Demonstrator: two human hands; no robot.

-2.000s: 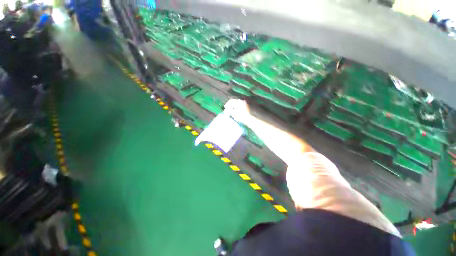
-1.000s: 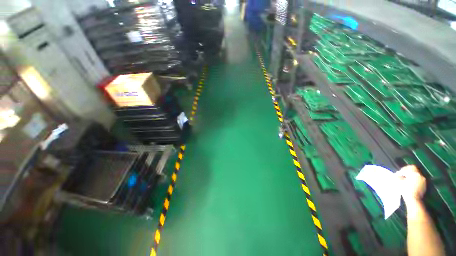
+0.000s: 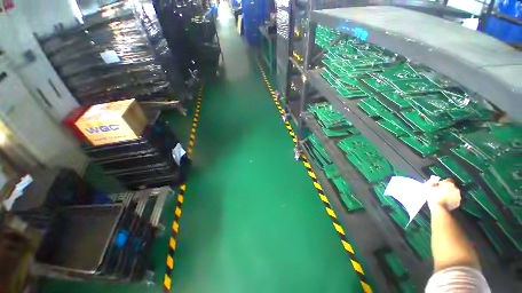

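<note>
My right hand (image 3: 446, 194) is at the right of the view, arm stretched forward. It is shut on a white paper sheet (image 3: 409, 193), which hangs limp to the left of the fingers. The hand and paper are in front of grey shelves with green circuit boards (image 3: 362, 157). The paper covers part of the boards behind it. Any print on the paper cannot be read. My left hand is not in view.
A green floor aisle (image 3: 246, 171) runs ahead between yellow-black tapes. Shelves (image 3: 400, 28) stand along the right. On the left are a carton (image 3: 110, 121) on stacked black trays (image 3: 134, 163), a framed cart or tray (image 3: 80, 237) and a tall wrapped stack (image 3: 103, 60).
The view has swung from the shelves to look along the aisle, then slightly right. The right hand has stayed on the paper, now a little further left in the picture than one second ago.
</note>
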